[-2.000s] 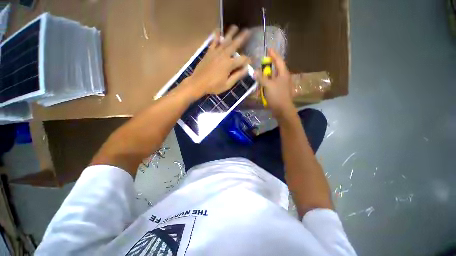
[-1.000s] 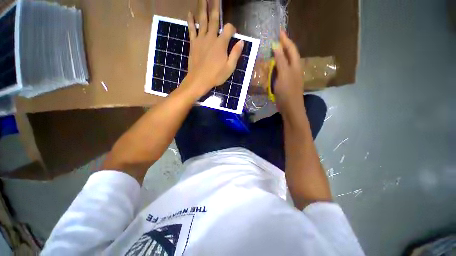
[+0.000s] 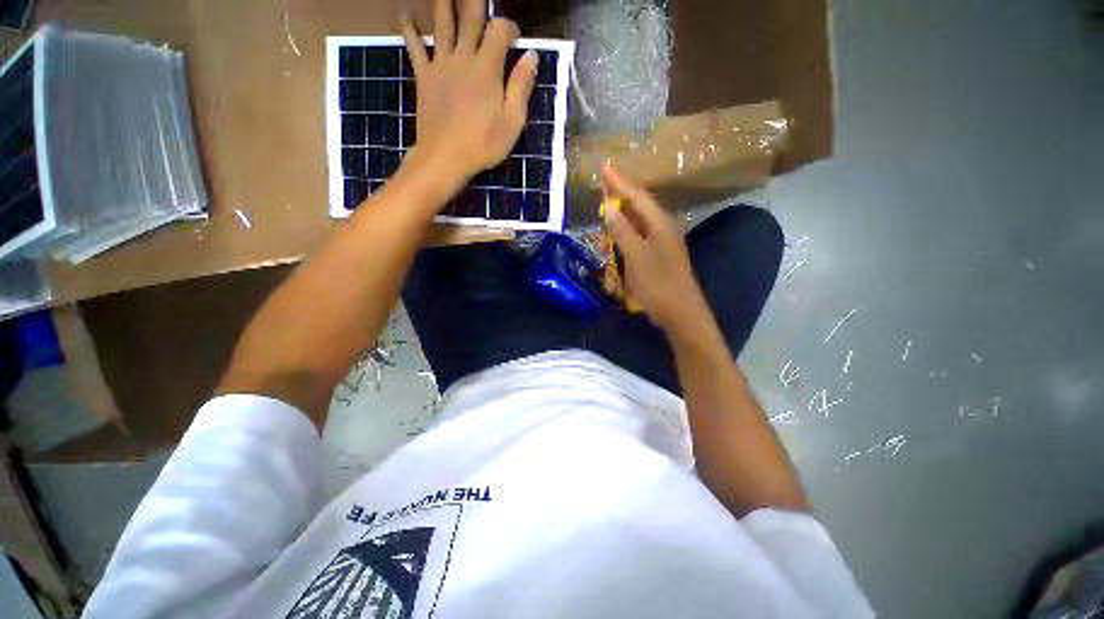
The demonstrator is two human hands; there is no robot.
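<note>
A solar panel [image 3: 375, 157] lies face up at the table's near right edge, dark cells with a white border. My left hand [image 3: 466, 103] is spread flat on its upper middle with fingers apart, reaching past the far border. My right hand [image 3: 648, 248] is closed around the yellow-and-black handle of the cutter [image 3: 614, 254], just right of the panel's near right corner. The cutter's blade cannot be made out clearly. A thin pale strip shows along the panel's right edge.
A stack of panels [image 3: 121, 145] stands at the table's left [image 3: 260, 133]. An open carton [image 3: 751, 61] with a taped flap [image 3: 714, 145] and whitish clump of trimmings [image 3: 624, 61] is at the right. A blue stool [image 3: 564, 272] shows between the legs. Trimmings [image 3: 827, 401] litter the floor.
The panel has turned from slanted to nearly square with the table edge and shifted left, my left hand still on it. My right hand with the cutter has come down toward my body.
</note>
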